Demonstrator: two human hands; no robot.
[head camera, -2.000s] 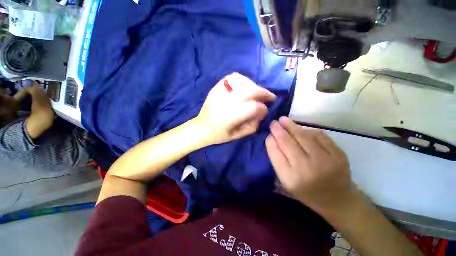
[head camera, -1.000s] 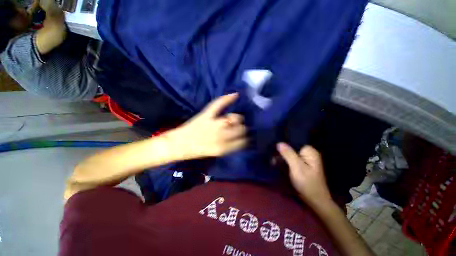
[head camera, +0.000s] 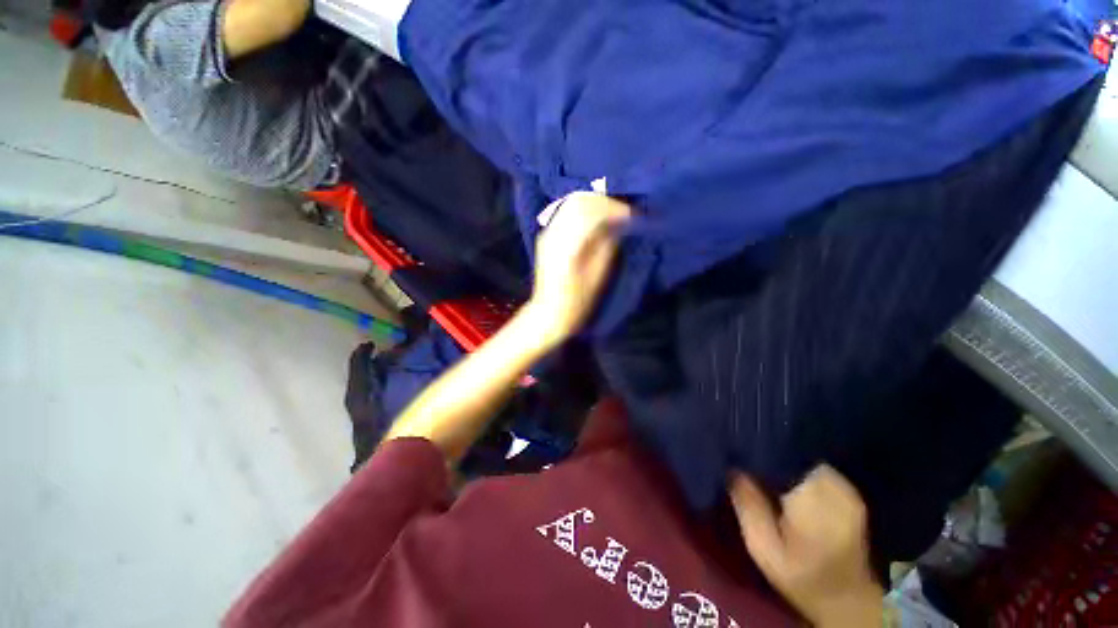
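Note:
A large blue cloth (head camera: 736, 111) hangs from the white machine table towards my lap. A darker navy panel (head camera: 797, 319) with fine light lines lies beside it, and they meet along an edge. My left hand (head camera: 582, 252), slightly blurred, is closed on the blue cloth near its lower left edge; a small white piece shows just above it. My right hand (head camera: 809, 534) pinches the lower end of the dark panel between thumb and fingers, near my shirt.
A grey measuring tape (head camera: 1042, 362) runs along the table edge at right. A red basket (head camera: 1067, 552) stands below it. Another red basket (head camera: 378, 239) is at left, with dark cloth near it. A person in a grey sleeve (head camera: 202, 98) sits at upper left. A blue-green hose (head camera: 209, 270) crosses the floor.
The view has swung from the machine down to the lap. The dark panel is now spread out between the hands. My left hand has moved up and my right hand down, each holding cloth.

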